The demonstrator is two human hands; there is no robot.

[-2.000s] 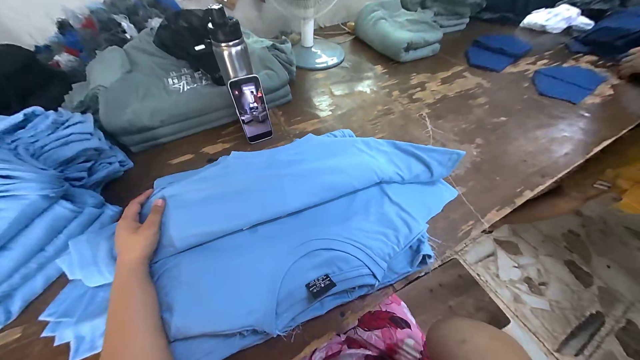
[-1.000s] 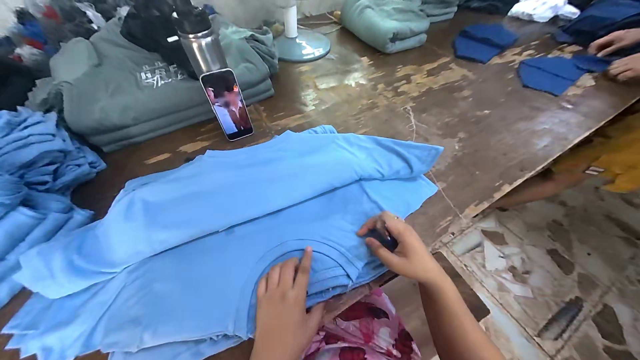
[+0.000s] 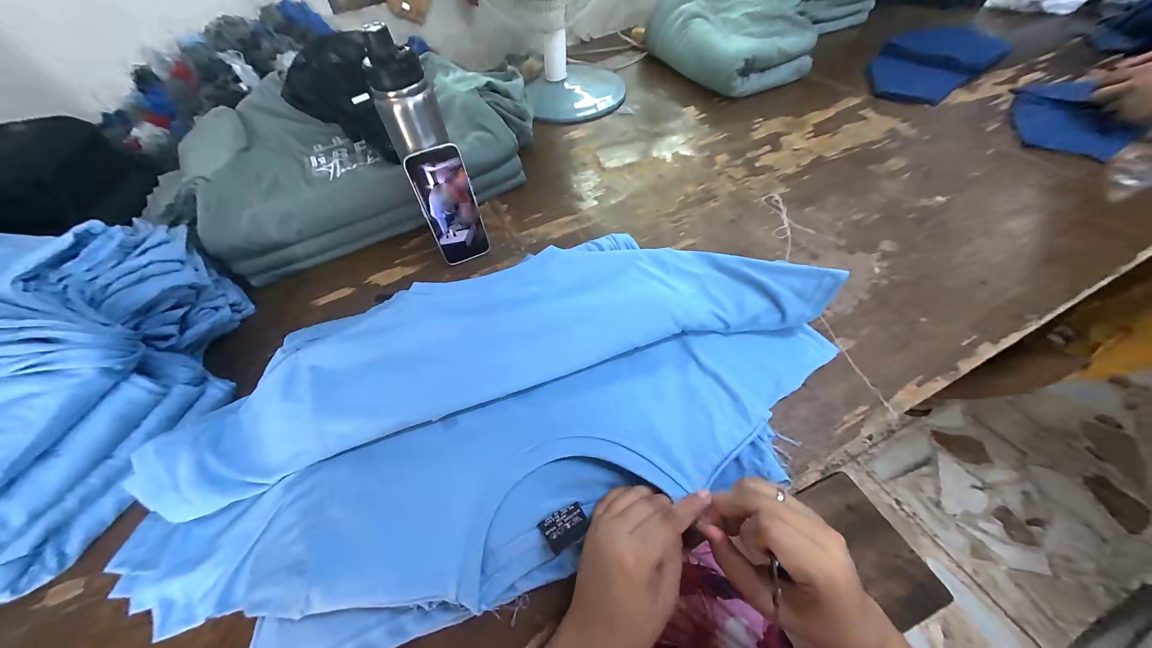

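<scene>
A light blue long-sleeved shirt lies on a stack of similar ones, one sleeve folded across it. Inside its round neckline shows a black label bearing writing. My left hand pinches the shirt's fabric by the neckline, at the near edge. Against its fingertips is my right hand, fingers curled around a small tool with metal and dark parts, mostly hidden in the palm; its kind is unclear. What lies between the fingertips cannot be made out.
More blue garments are piled at left. Behind stand folded grey-green garments, a phone leaning on a steel bottle, and a fan base. Another person's hand touches dark blue pieces. Loose thread crosses the worn wooden table.
My left hand was at the shirt's left side, then on the neckline. My right hand came into view holding a dark object, and now both hands meet at the neckline's right side.
</scene>
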